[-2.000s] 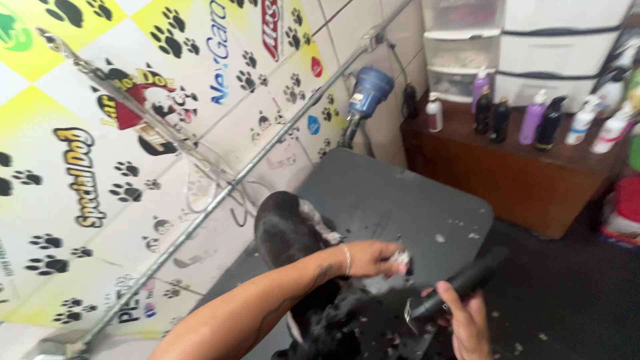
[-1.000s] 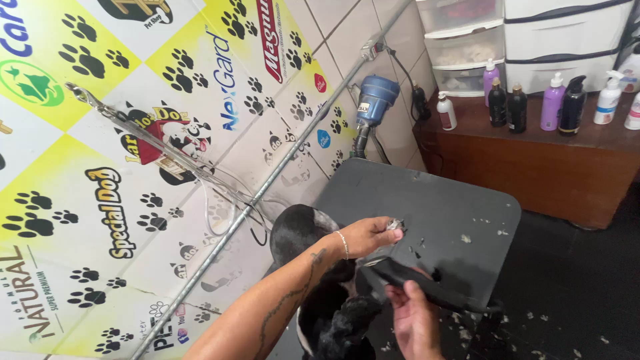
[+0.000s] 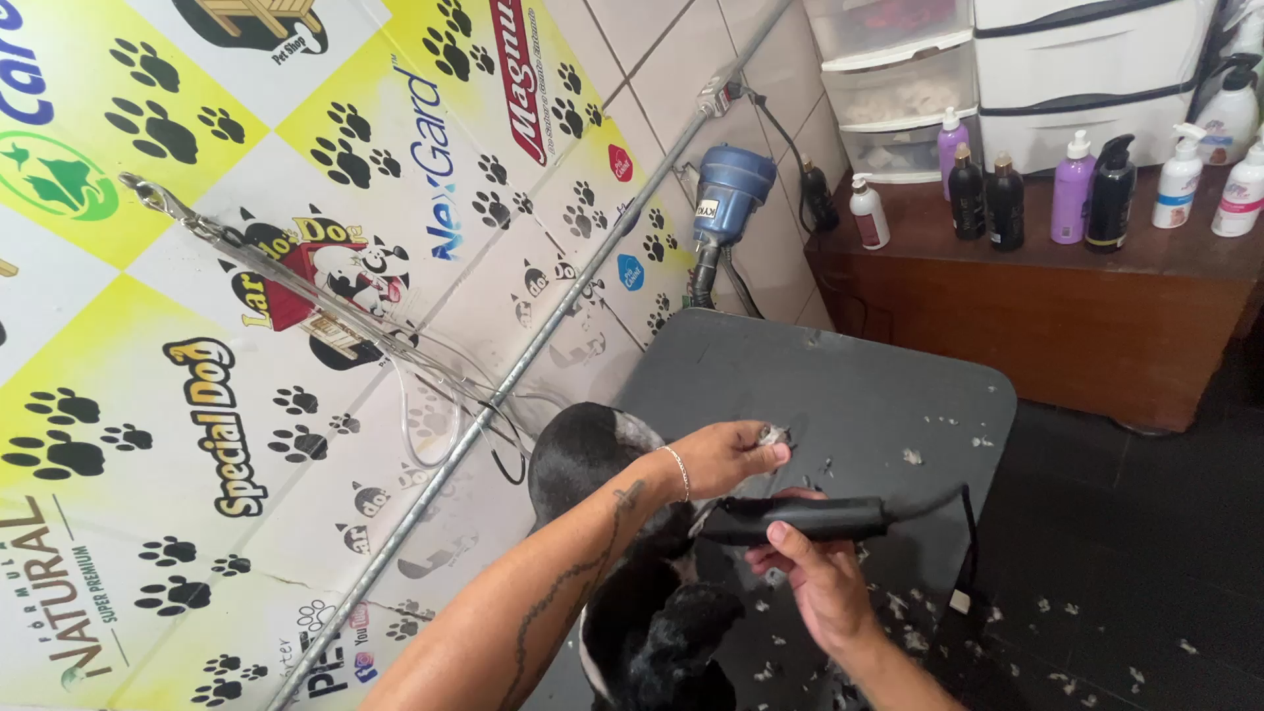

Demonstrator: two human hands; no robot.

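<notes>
A black-and-white dog point(image 3: 583, 454) is on the dark grooming table point(image 3: 839, 380), its head toward the bottom of the view. My left hand point(image 3: 731, 456) is over the dog's far side, its fingers closed on a small tuft of light fur point(image 3: 774, 434). Black corded hair clippers point(image 3: 805, 517) lie across the fingers of my right hand point(image 3: 815, 568), thumb on the body. Their blade end points left, close to the dog's coat beneath my left wrist. My left forearm hides part of the dog's back.
A metal rail point(image 3: 553, 326) runs along the tiled wall, with clasped leads point(image 3: 296, 286) hanging over it. A blue pet dryer point(image 3: 733, 193) is by the table's far corner. Pump bottles point(image 3: 1071, 193) and plastic drawers point(image 3: 1086, 64) stand on a brown cabinet point(image 3: 1027, 306). Fur clippings litter table and floor.
The clippers have turned from being held out at the right to pointing left, with the blade close to the dog. My left hand keeps its tuft of fur.
</notes>
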